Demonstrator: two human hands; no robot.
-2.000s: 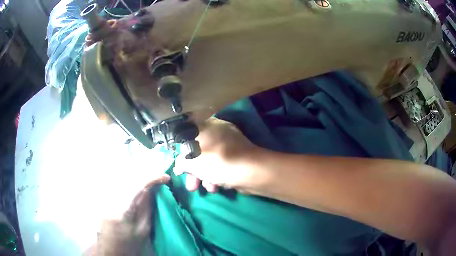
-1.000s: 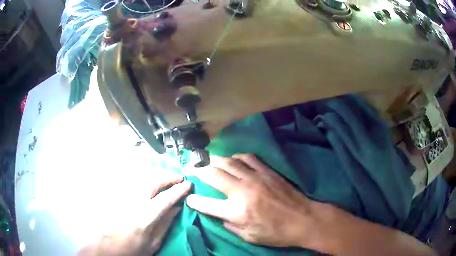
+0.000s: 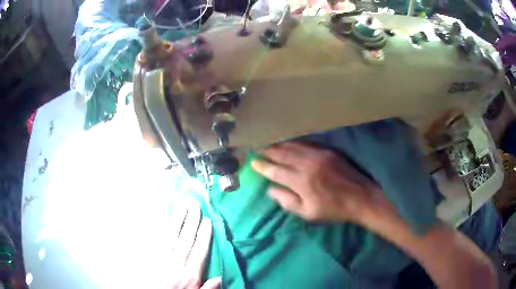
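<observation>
A teal-green garment piece [image 3: 283, 248] lies under the arm of the cream sewing machine [image 3: 328, 79] and spreads toward me. A folded edge or seam runs from the needle area [image 3: 207, 172] toward the front. My right hand [image 3: 317, 180] lies palm down on the cloth, right of the needle area, fingers spread and slightly blurred. My left hand [image 3: 193, 248] rests at the cloth's left edge, partly washed out by the lamp glare. Its thumb is near the bottom edge of the picture. The needle tip is too small and bright to make out.
The white table [image 3: 42, 186] is glaring at left. Plastic-wrapped pale teal cloth [image 3: 104, 51] sits behind the machine head. A small parts tray [image 3: 472, 163] with metal bits is at the table's right end. A red object [image 3: 31, 119] shows beyond the left table edge.
My right hand has moved up and right, away from my left hand. My left hand has moved slightly down. The cloth's folded edge now shows between them. The machine appears shifted in view.
</observation>
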